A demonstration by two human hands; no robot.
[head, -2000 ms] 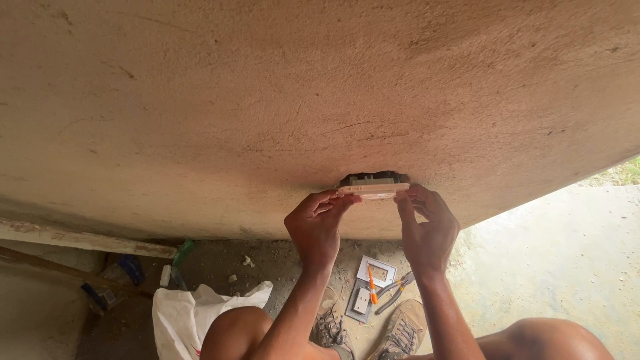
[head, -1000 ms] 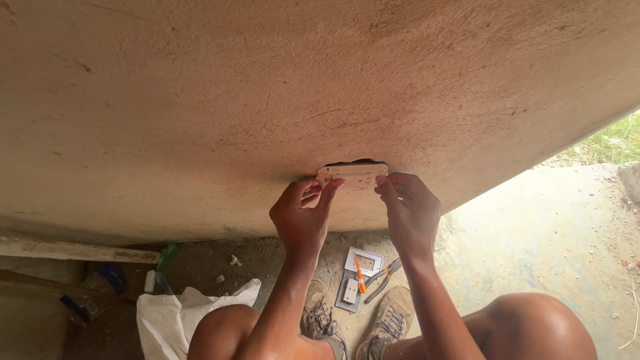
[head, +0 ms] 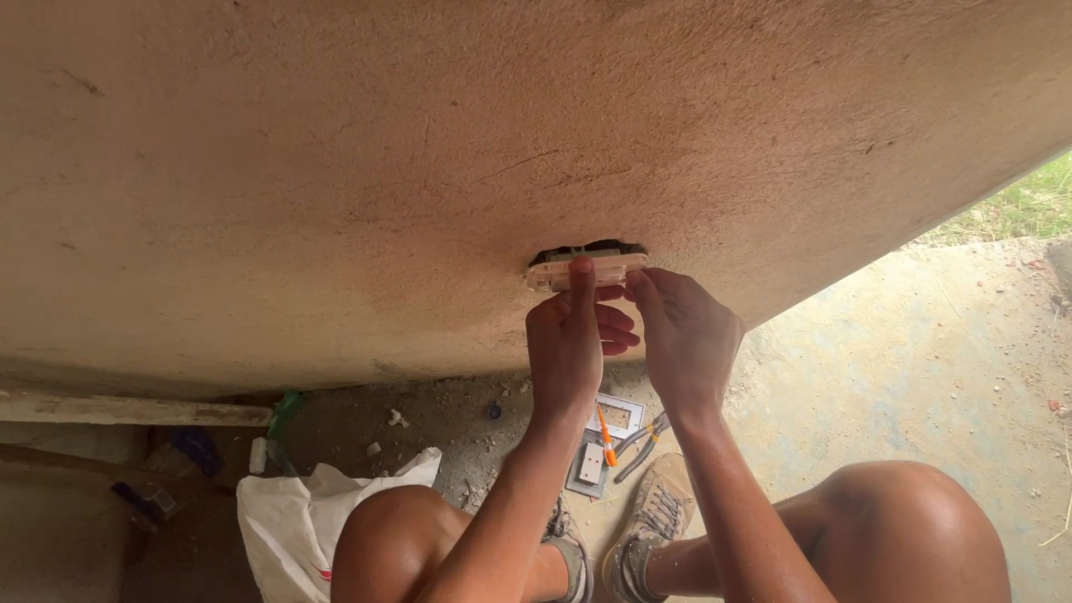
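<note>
A white plastic mounting frame of a wall socket or switch sits over a dark-edged opening in the plastered wall. My left hand is on the frame, its thumb pressed on the front near the middle and its other fingers curled below. At the frame's right end, my right hand has thumb and fingertips pinched together; whether a small part is between them is hidden. The frame's upper edge stands a little off the wall.
On the floor by my shoes lie a white cover plate, an orange-handled screwdriver, pliers and a socket piece on a grey plate. A white sack lies left, near a wooden beam.
My left hand has moved from the frame's left end to its middle, thumb on the front. The frame's upper edge stands farther off the wall than one second ago.
</note>
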